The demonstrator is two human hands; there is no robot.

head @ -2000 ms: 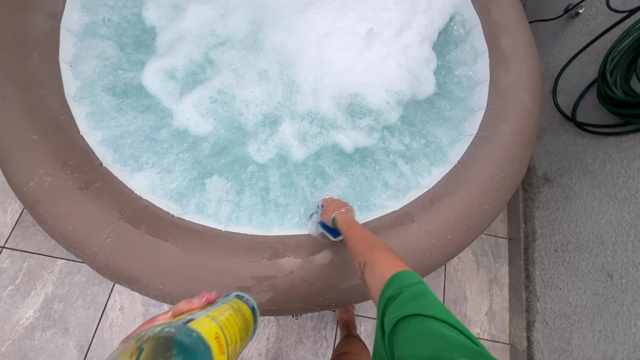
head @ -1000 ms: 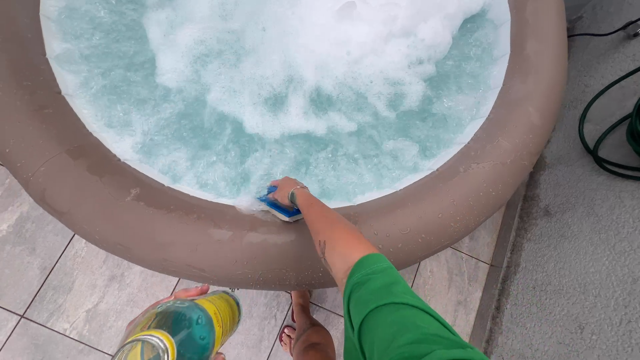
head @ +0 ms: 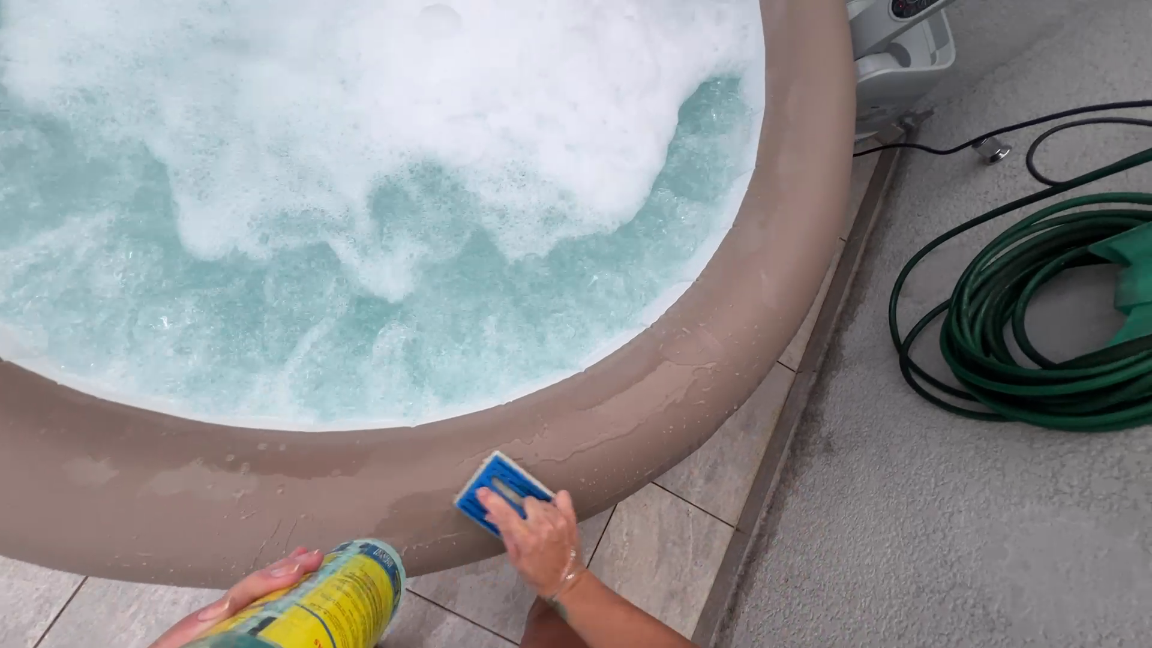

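My right hand (head: 540, 540) holds a blue scrubbing pad with a pale underside (head: 500, 491), pressed flat on the brown inflatable rim of a hot tub (head: 612, 423). Streaks of water wet the rim around it. At the lower left, my left hand (head: 256, 589) is wrapped around a clear plastic bottle with a yellow label (head: 337, 598), held tilted close to the camera, its far end over the outer edge of the rim. Bubbling water (head: 360, 342) with thick white foam (head: 432, 135) fills the tub.
A coiled green garden hose (head: 990, 360) lies on the rough grey ground at the right. A black cable (head: 954, 147) runs from beside a grey pump unit (head: 900, 76) at the top right. Grey tiles (head: 666, 549) border the tub, and part of my leg shows below my right hand.
My right hand has moved the blue pad from the water's edge onto the outer part of the rim. The bottle remains in my left hand. The view has shifted right.
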